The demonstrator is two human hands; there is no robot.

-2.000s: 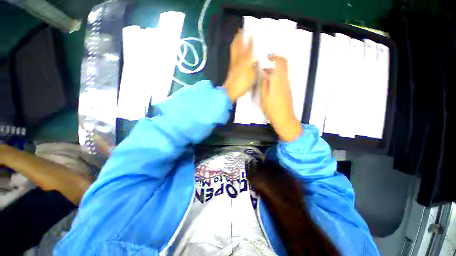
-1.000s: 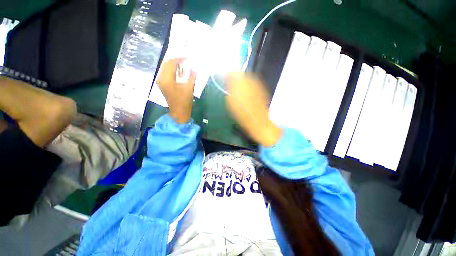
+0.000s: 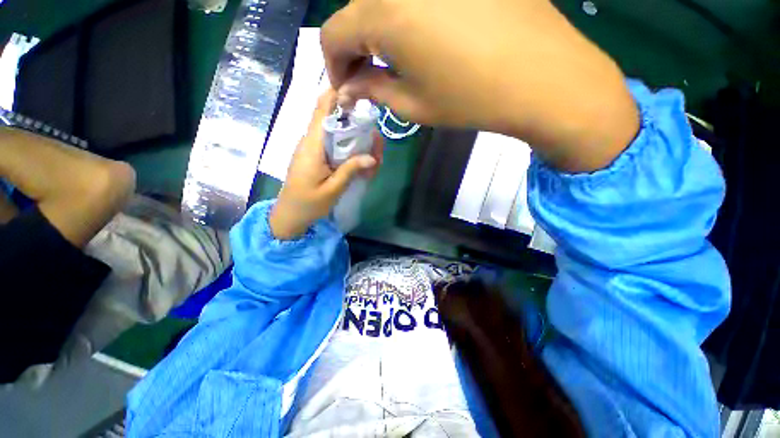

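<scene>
My left hand (image 3: 312,184) is closed around a white light bar (image 3: 349,147), with the bar's end tilted up towards me. That end face shows small dark openings and a small white piece sticking up at its right edge. My right hand (image 3: 402,73) is large and close to the camera, its fingertips bent together just above the bar's end. Whether they pinch anything is hidden. A thin white cable (image 3: 398,128) loops just right of the bar, partly behind my right hand.
White bars (image 3: 492,184) lie in a black tray (image 3: 436,175) to the right, partly covered by my right arm. White strips (image 3: 291,111) lie behind my left hand. A shiny perforated sheet (image 3: 231,120) is further left. A neighbour's arm (image 3: 64,171) and a dark tray (image 3: 128,77) are far left.
My left hand has gone from the white pile to a bar held upright nearer me. My right hand has risen towards the camera and over the bar's end.
</scene>
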